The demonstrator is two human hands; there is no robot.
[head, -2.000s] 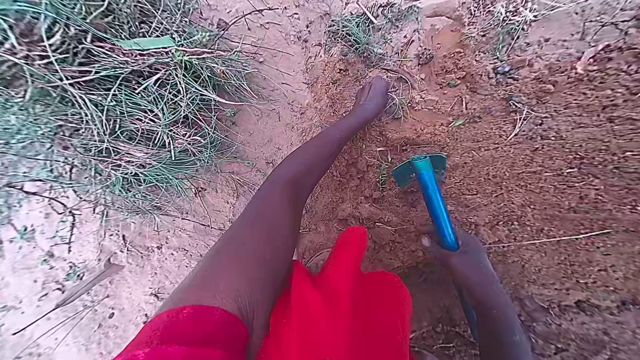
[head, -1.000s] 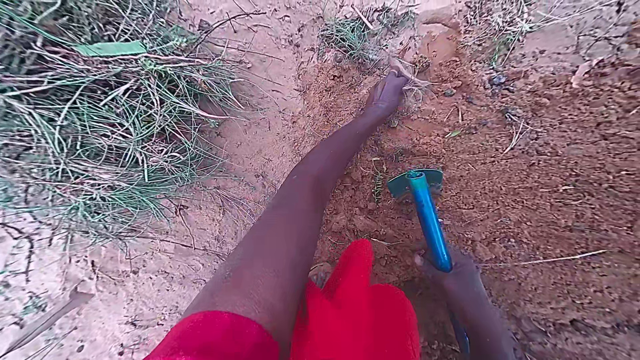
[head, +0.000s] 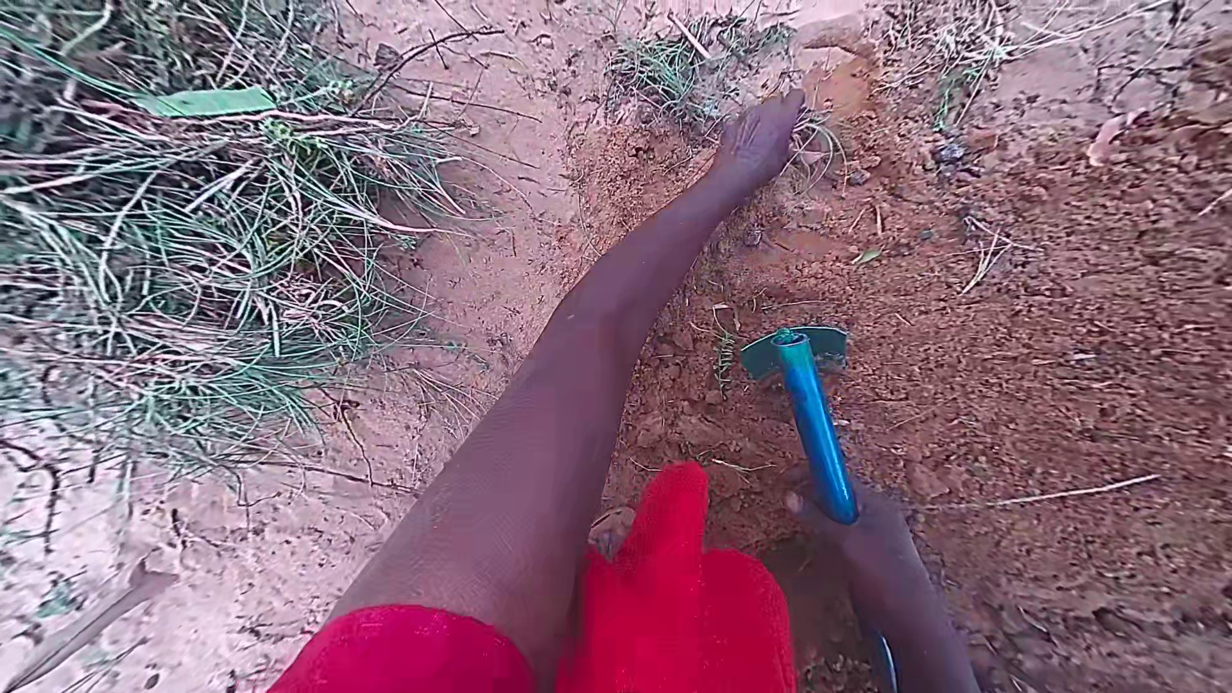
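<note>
My left hand (head: 760, 140) reaches forward to the top of the view, its fingers at dry grass strands (head: 816, 142) by the soil; whether it grips them is hard to tell. In my right hand (head: 847, 520), at the lower right, is the blue handle (head: 816, 433) of a hoe. Its green metal blade (head: 794, 351) lies ahead of that hand, over the loose reddish soil. A small green plant (head: 724, 356) stands just left of the blade.
A large heap of cut grass (head: 212, 250) covers the left side. Grass tufts (head: 664, 72) grow at the top. A thin dry stalk (head: 1068, 495) lies on tilled soil at the right, and a dry stick (head: 87, 626) at the lower left.
My left hand has moved forward since two seconds ago, to the grass strands. The hoe stays in my right hand.
</note>
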